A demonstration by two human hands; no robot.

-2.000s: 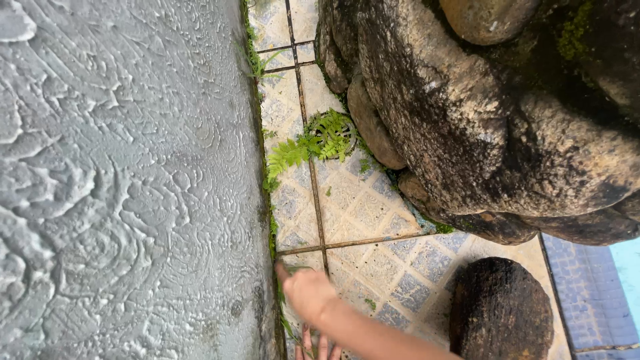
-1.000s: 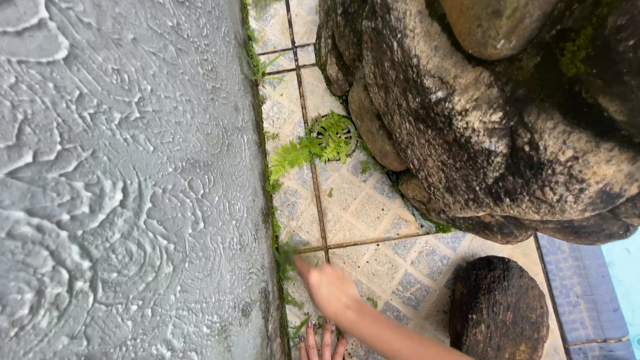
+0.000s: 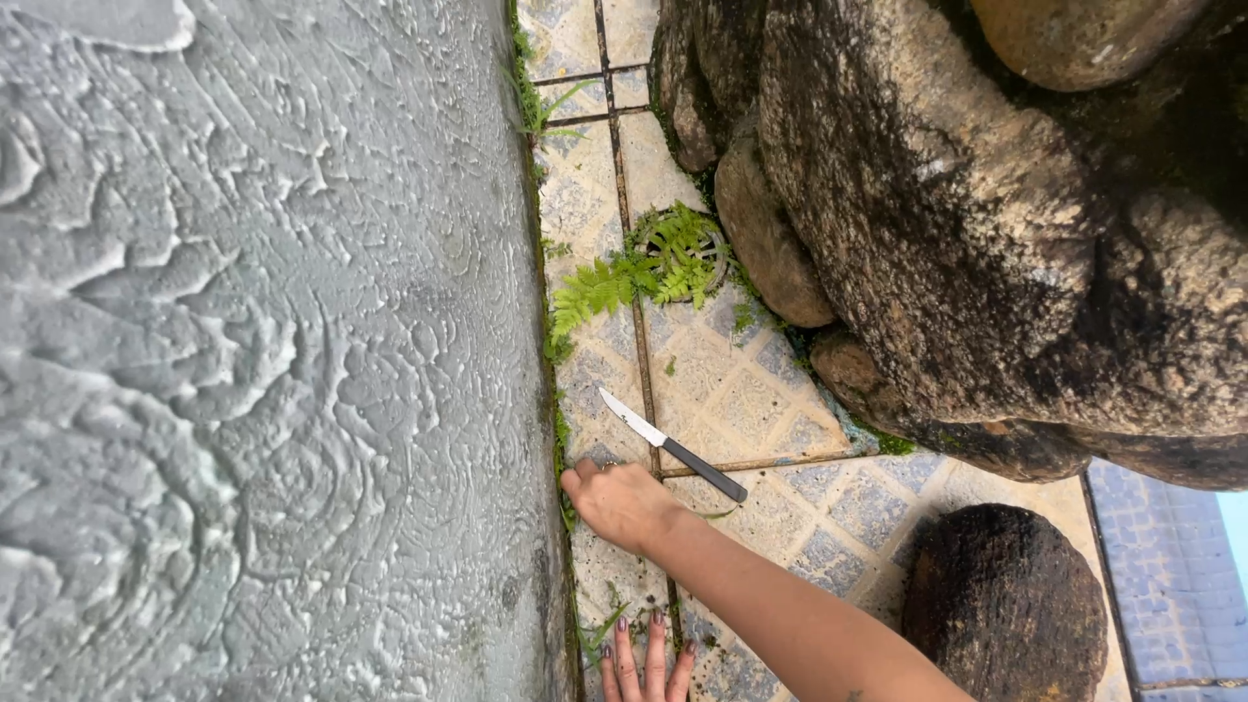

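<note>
My right hand reaches in from the lower right, its fingers curled together on the green weeds along the foot of the wall; the fingertips are partly hidden. A knife with a pale blade and black handle lies on the tiles just above and right of that hand, its tip toward the wall. My left hand rests at the bottom edge on the tiled floor, fingers spread, beside loose soil bits and grass blades.
A rough grey textured wall fills the left. Green fern fronds lie over a round drain grate. Large rocks stand at the right, with a dark round stone below them. Blue tiles edge light-blue water at far right.
Earlier my right hand was blurred at the wall's foot, and no knife lay on the tiles; now the knife lies there. My left hand stays near the bottom edge.
</note>
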